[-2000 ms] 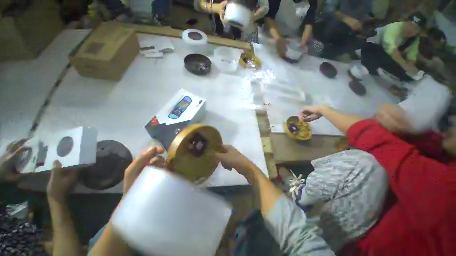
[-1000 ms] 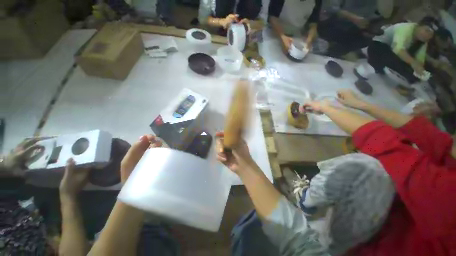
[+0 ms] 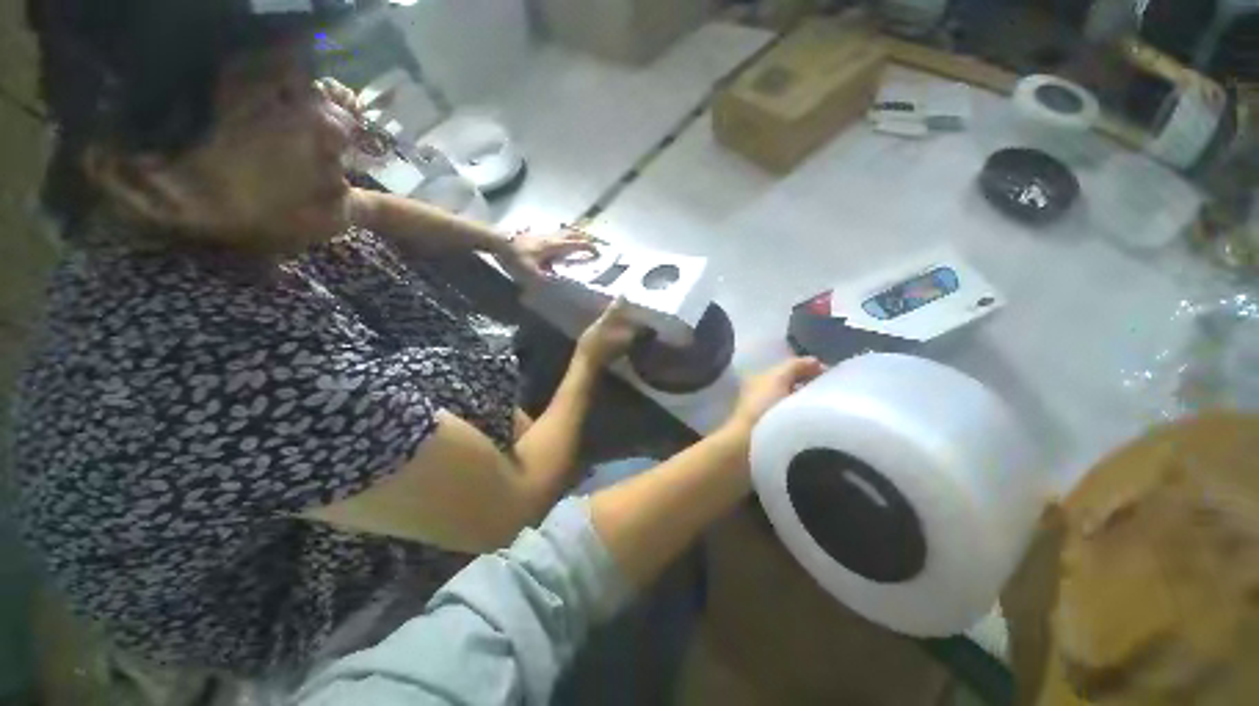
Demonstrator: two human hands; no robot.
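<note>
My left hand [image 3: 776, 392] grips the upper left rim of a white translucent round housing [image 3: 964, 469], held up at the table's front edge. Its side with the dark oval disc [image 3: 856, 515] faces me. A gold dish [image 3: 1167, 566] is large and blurred at the lower right, close to the camera and cut off by the frame. I cannot make out my right hand there.
On my left, a person's hands hold a white box insert [image 3: 670, 283] over a round dark cover [image 3: 690, 353]. A printed box [image 3: 904, 306], dark bowl [image 3: 1029, 185], brown carton [image 3: 794, 97] and white ring [image 3: 1056, 99] stand beyond.
The view has swung left, bringing the neighbour into sight. The white housing has turned to show its dark disc. The gold dish has come close at lower right; my right hand has dropped from sight.
</note>
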